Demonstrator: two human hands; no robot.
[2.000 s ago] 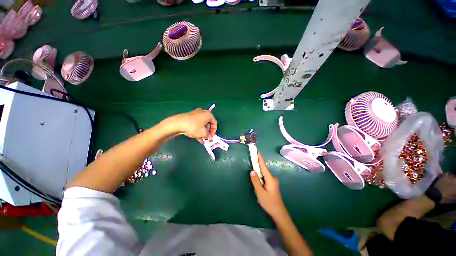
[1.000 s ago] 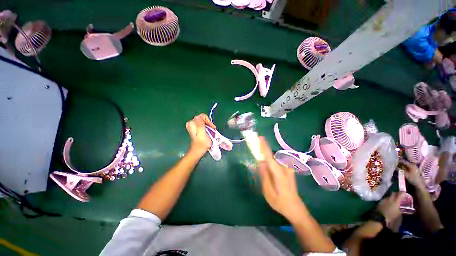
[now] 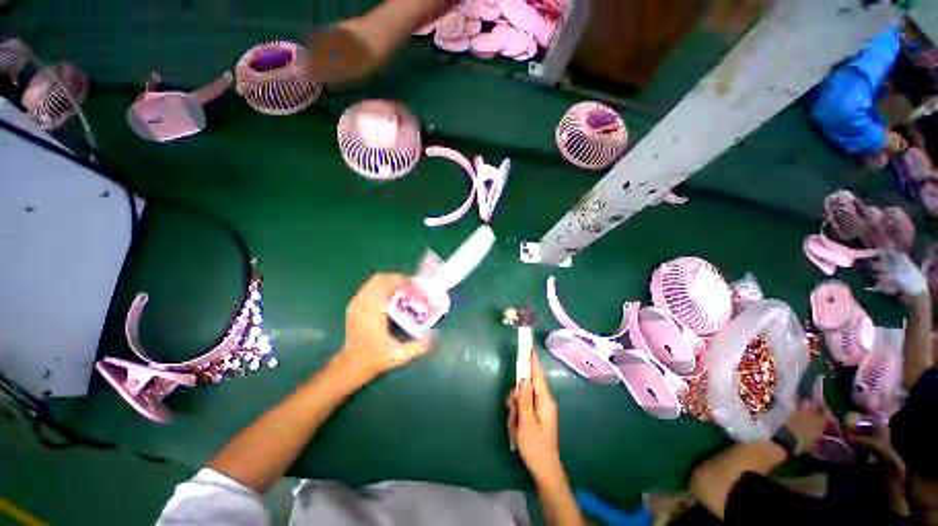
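My left hand (image 3: 379, 327) holds a pink clip base (image 3: 420, 306) with its curved bracket at the centre of the green bench. The held part is partly blurred and partly covered by my fingers. My right hand (image 3: 536, 416) grips the pale handle of a hammer (image 3: 525, 349). The hammer's small metal head lies to the right of the clip base, apart from it. A pile of tiny silvery pieces (image 3: 247, 344) lies at the left, beside a pink clip with its bracket (image 3: 144, 386).
A white machine box (image 3: 62, 257) stands at left with a black cable. A white steel post (image 3: 658, 144) leans across the upper right. Fan heads (image 3: 380, 139), clips and a bag of copper-coloured parts (image 3: 756, 372) lie around. Another person's arm (image 3: 381, 36) reaches in at the top; others are at right.
The clip base in my left hand has turned and its end now faces up. The hammer has moved down, off the part. A fan head and another person's arm have appeared at the top.
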